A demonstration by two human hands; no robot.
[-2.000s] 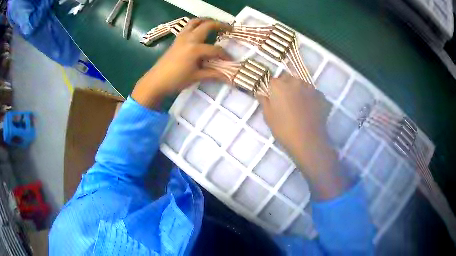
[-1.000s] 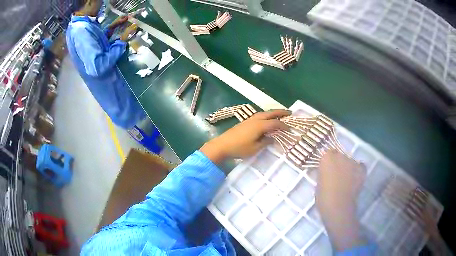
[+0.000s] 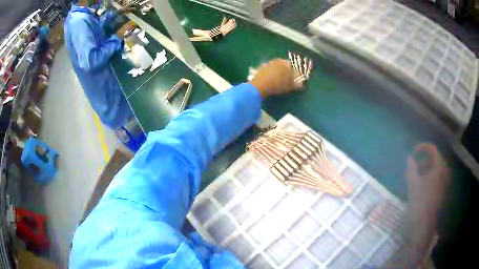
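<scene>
A white compartment tray [image 3: 252,210] lies at the bench edge in front of me. A fanned row of pinkish-strapped watches [image 3: 297,160] lies across its upper left part, with no hand on it. A second, blurred watch group [image 3: 386,216] lies on the tray's right part. My left hand [image 3: 276,78] is beyond the tray over the green bench, closed around a small watch bunch [image 3: 300,67]; its fingertips are partly hidden. My right hand [image 3: 428,171] is right of the tray, strongly blurred; its grip cannot be made out.
Stacked white grid trays [image 3: 404,52] stand at the upper right. A pale metal rail [image 3: 212,79] crosses the green bench. Another watch group [image 3: 214,32] and a bent watch [image 3: 179,94] lie on it. A person in a blue smock [image 3: 92,58] works at the left, near white wipes [image 3: 139,57].
Both hands have left the tray's watch row. My left hand has moved forward onto the bunch on the bench, and my right hand has moved right. The bunch has shifted slightly.
</scene>
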